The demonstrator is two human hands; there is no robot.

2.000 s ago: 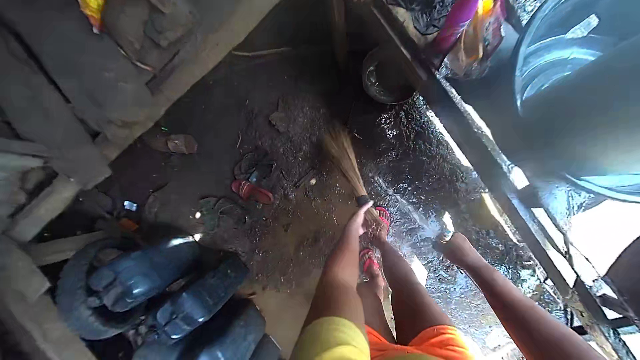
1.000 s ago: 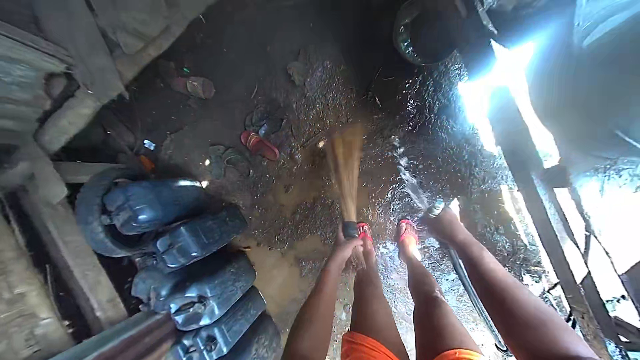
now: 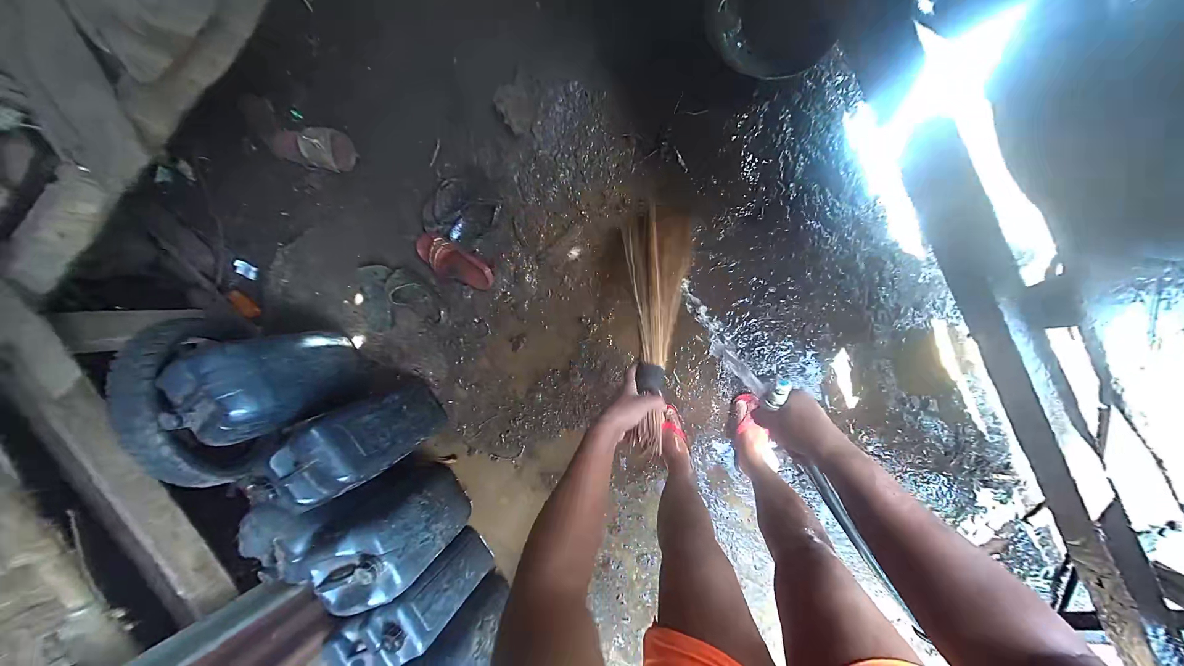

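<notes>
My left hand (image 3: 634, 409) grips a stick broom (image 3: 655, 287) at its dark binding, with the bristles fanned on the wet, muddy floor (image 3: 555, 361). My right hand (image 3: 797, 424) is closed around the end of a hose (image 3: 856, 532); a stream of water (image 3: 726, 350) runs from it toward the bristles. The hose trails back beneath my right forearm. Both my feet, in red sandals (image 3: 743, 412), stand between the two hands.
Several dark plastic jerrycans (image 3: 361, 444) and a tire (image 3: 139, 407) lie at the left. A red slipper (image 3: 455, 262) and other footwear (image 3: 319, 148) rest on the floor. A round basin (image 3: 772, 55) is at the top. Wooden posts (image 3: 1045, 444) border the right side.
The broom's bristles have swung right since one second ago, and the water now lands closer to them. Both hands keep their holds. Across the earlier frames the view has shifted and turned.
</notes>
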